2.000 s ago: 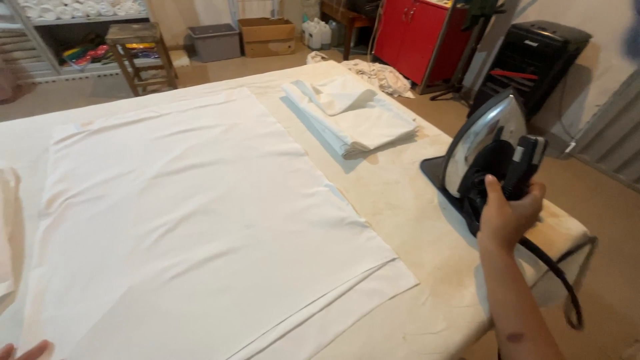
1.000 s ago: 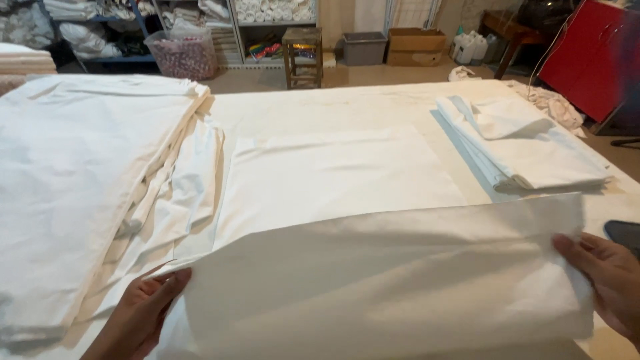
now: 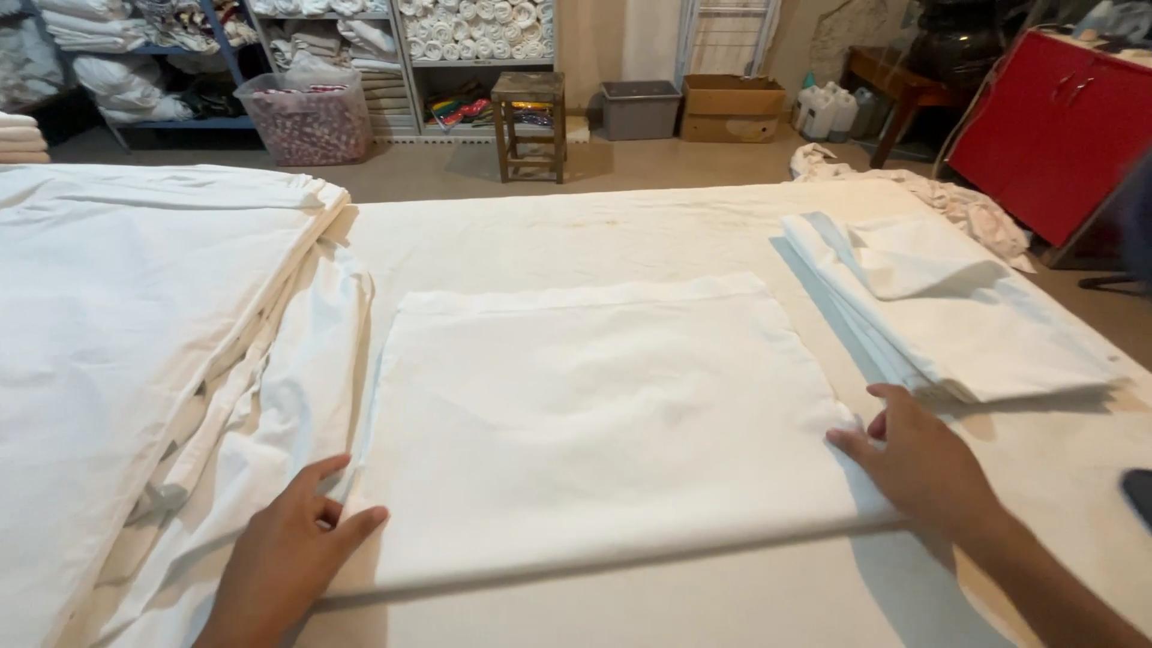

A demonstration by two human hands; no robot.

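A white cloth (image 3: 594, 414) lies folded over on the covered table (image 3: 630, 225) in front of me, its fold along the near side. At its left edge is my left hand (image 3: 292, 531), thumb and forefinger apart, the thumb resting on the cloth. My right hand (image 3: 909, 459) touches the right edge with thumb and fingers slightly spread; whether it pinches the fabric cannot be told. Beyond that hand, a folded stack of white cloth (image 3: 981, 315) sits at the right. A large pile of white cloths (image 3: 135, 297) covers the left side.
Past the table stand a wooden stool (image 3: 529, 85), a grey bin (image 3: 641, 112), a cardboard box (image 3: 733, 108) and a clear tub (image 3: 306, 117). Shelves hold rolled white towels (image 3: 477, 29). A red cabinet (image 3: 1048, 135) is at the right. A dark object's edge (image 3: 1138, 495) shows on the table.
Two seconds ago my right hand held an iron at the right; now it is at the cloth. The cloth, spread out then and lifted by both hands one second ago, now lies folded over. The view has swung left.
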